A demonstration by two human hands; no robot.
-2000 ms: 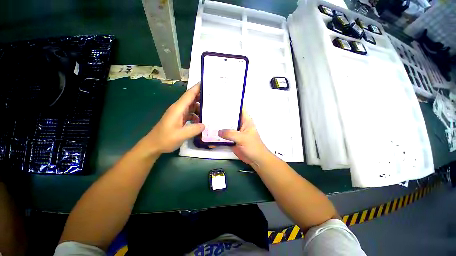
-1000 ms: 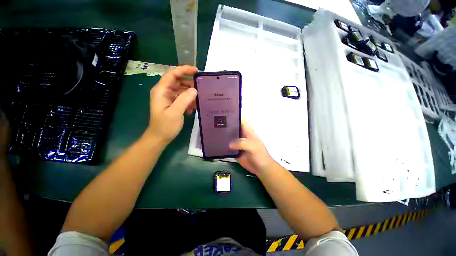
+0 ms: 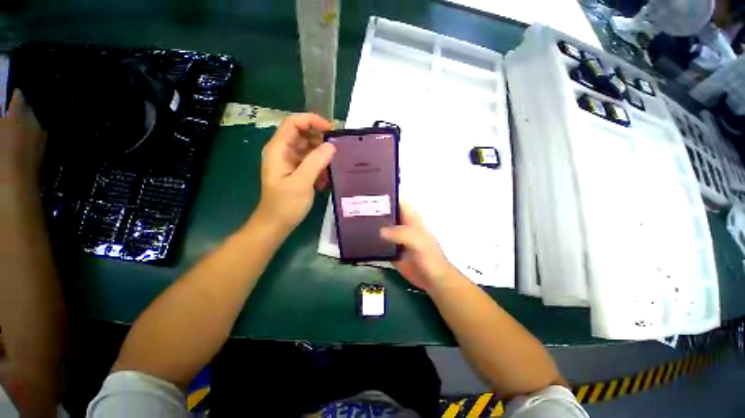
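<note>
A dark smartphone (image 3: 365,233) is upright in front of me, its screen dim pink-grey with a pale box across the middle. My left hand (image 3: 292,167) holds its upper left edge between thumb and fingers. My right hand (image 3: 415,247) holds its lower right side, thumb over the screen. An open watch body (image 3: 372,300), black with a white and yellow inside, lies on the green bench below the phone. Another watch body (image 3: 485,157) lies in the white tray (image 3: 425,65). Part of a dark unit (image 3: 387,127) shows just above the phone's top edge.
Stacked white trays (image 3: 645,237) stand at right with several watch units (image 3: 604,82) on top. A shiny black plastic tray (image 3: 122,196) lies at left, with a person's arm (image 3: 28,269) beside it. A metal upright (image 3: 318,57) rises behind the phone.
The phone's screen has gone from white to dim, and a pale box now shows on it. My left hand has moved up to the phone's top corner. A neighbour's arm has come further in at left.
</note>
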